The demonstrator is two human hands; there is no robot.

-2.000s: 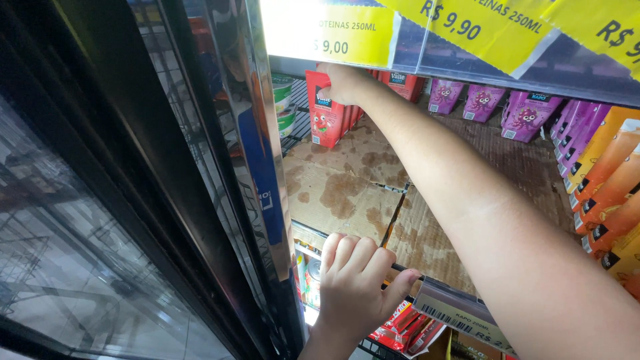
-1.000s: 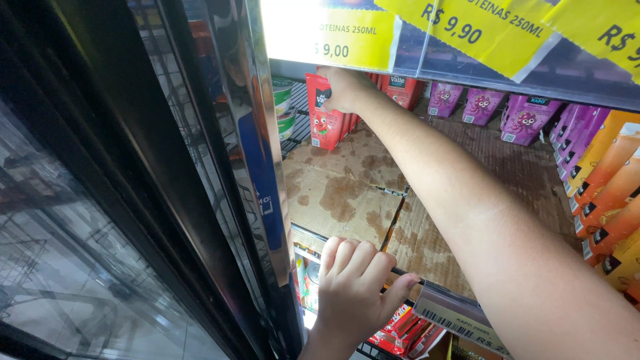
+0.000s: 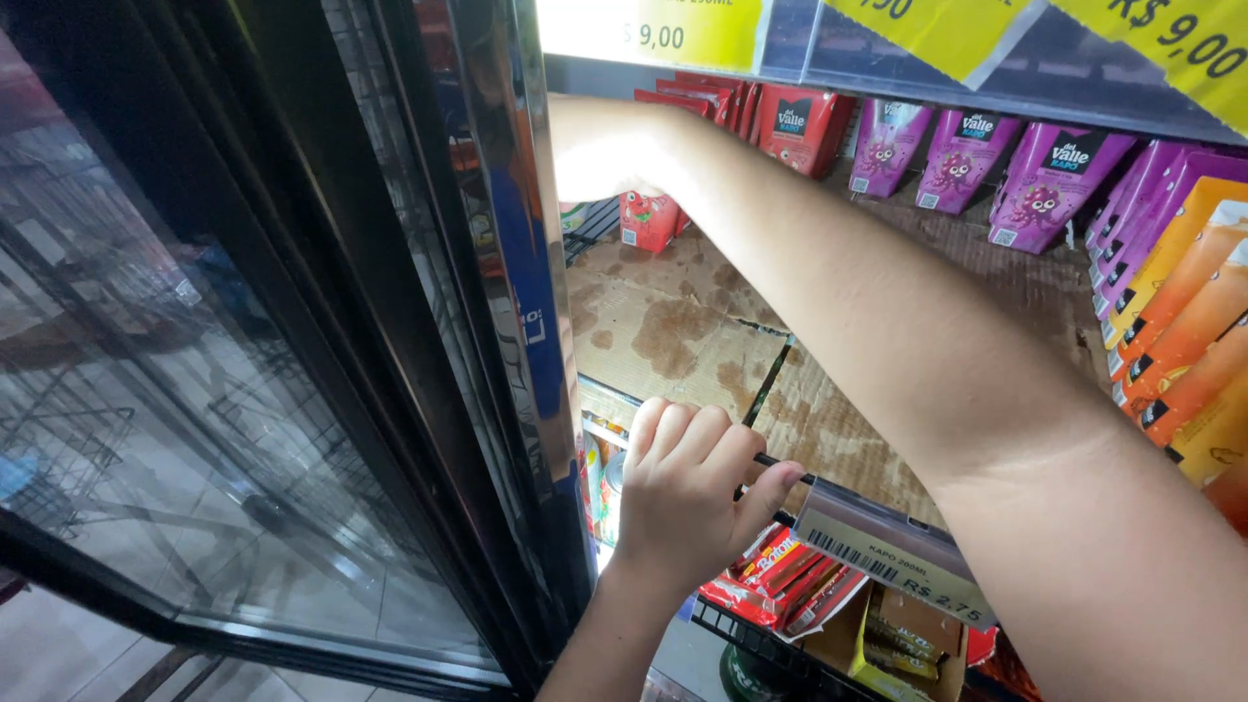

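Note:
My left hand (image 3: 687,487) is closed around the front rail of a cooler shelf (image 3: 673,331), at the lower middle. My right arm stretches over the shelf from the right edge; its wrist is by the cooler's door post, and the hand is hidden behind that post. Below the wrist stands a red Del Valle Kapo juice carton (image 3: 651,219). Behind the forearm are more red cartons (image 3: 801,127). Purple cartons (image 3: 1058,185) stand along the back, and orange cartons (image 3: 1189,322) line the right side. Damp-stained cardboard covers the shelf.
The black-framed glass door (image 3: 292,390) and shiny door post (image 3: 531,253) bound the left. Yellow price tags (image 3: 1160,44) hang on the shelf edge above. Under the shelf lie red-wrapped chocolate bars (image 3: 780,575) and an open box (image 3: 902,634). A price label (image 3: 887,556) is on the rail.
My right hand has moved left from the red cartons at the back, and behind the door post. My left hand stays on the rail.

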